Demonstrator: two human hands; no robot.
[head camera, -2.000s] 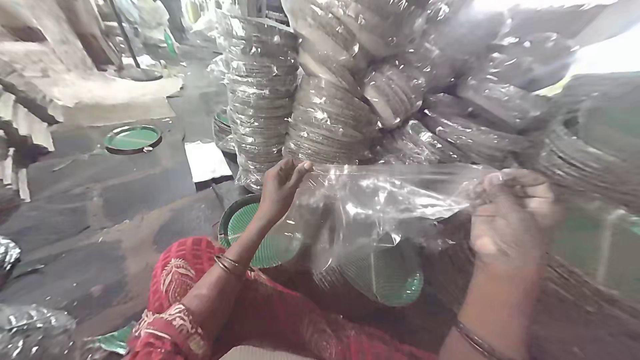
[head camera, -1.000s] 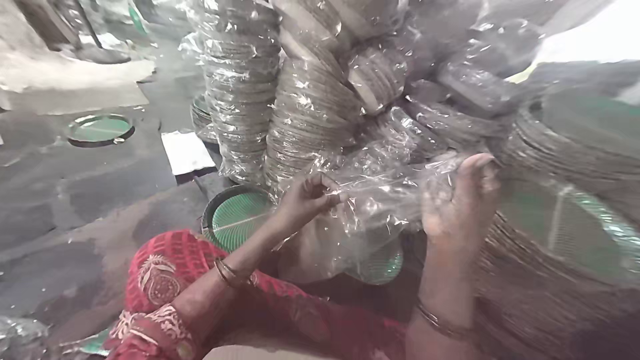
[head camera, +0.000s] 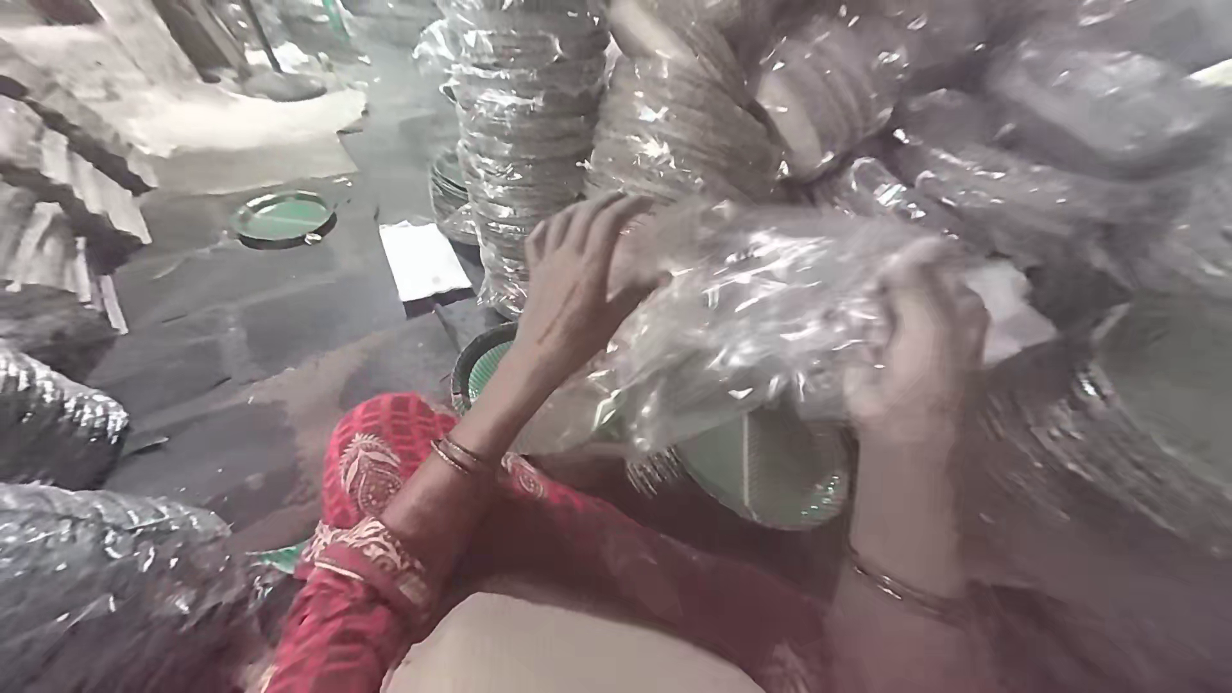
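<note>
A crumpled clear plastic bag (head camera: 741, 318) is spread between my two hands above my lap. My left hand (head camera: 577, 274) is at its left edge, fingers bent and thumb against the film. My right hand (head camera: 919, 337), blurred, grips the bag's right side. A pale, paper-like piece (head camera: 1006, 308) shows just beyond my right hand. Under the bag lies a round green plate with a shiny rim (head camera: 770, 472), its upper part covered by the film. Another green round plate (head camera: 481, 371) shows partly behind my left forearm.
Tall stacks of round plates in clear plastic (head camera: 525, 125) stand ahead, with more wrapped bundles (head camera: 828, 96) to their right. A large stack of plates (head camera: 1136, 423) is at the right. On the floor at left are a green plate (head camera: 284, 218), a white sheet (head camera: 423, 260) and wrapped bundles (head camera: 96, 558).
The bag, stretched flat between my hands two seconds ago, is now bunched and fuller. My left hand has turned from a fingertip pinch to a spread position. The pale piece now shows by my right hand.
</note>
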